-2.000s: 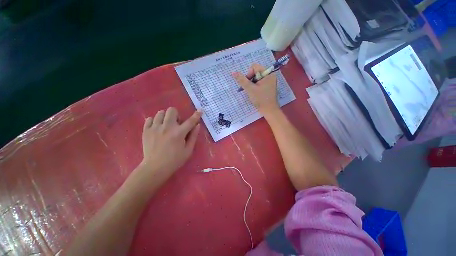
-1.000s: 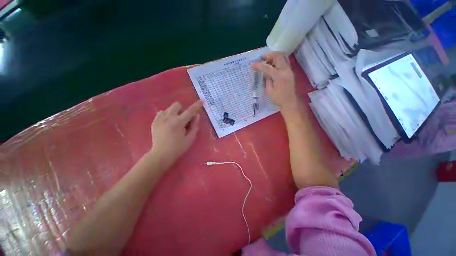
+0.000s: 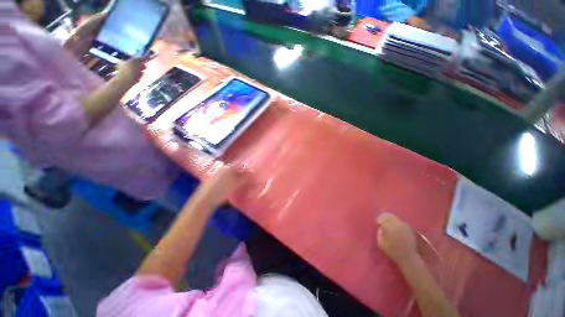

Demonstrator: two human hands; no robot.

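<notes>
A tablet (image 3: 224, 114) with a lit orange-purple screen lies on a white layer on the red bench at the left. My left hand (image 3: 228, 184) is blurred over the bench's near edge, just below this tablet and apart from it; its fingers are not clear. My right hand (image 3: 396, 238) is over the bench at the right, fingers curled, with nothing seen in it. The printed form (image 3: 489, 226) lies at the far right, beyond my right hand. A pen seems to lie on it, blurred, near a small dark item.
Another person (image 3: 80, 117) in a pink smock stands at the left, holding a lit tablet (image 3: 131, 28). A dark tablet (image 3: 164, 93) lies beside the orange-purple one. A dark green strip (image 3: 372, 102) runs behind the bench, with a tablet stack (image 3: 418, 48) beyond. White sheets stand at lower right.
The view has swung left. My right hand has let go of the pen and left the form. My left hand has moved away from the form towards the lit tablet.
</notes>
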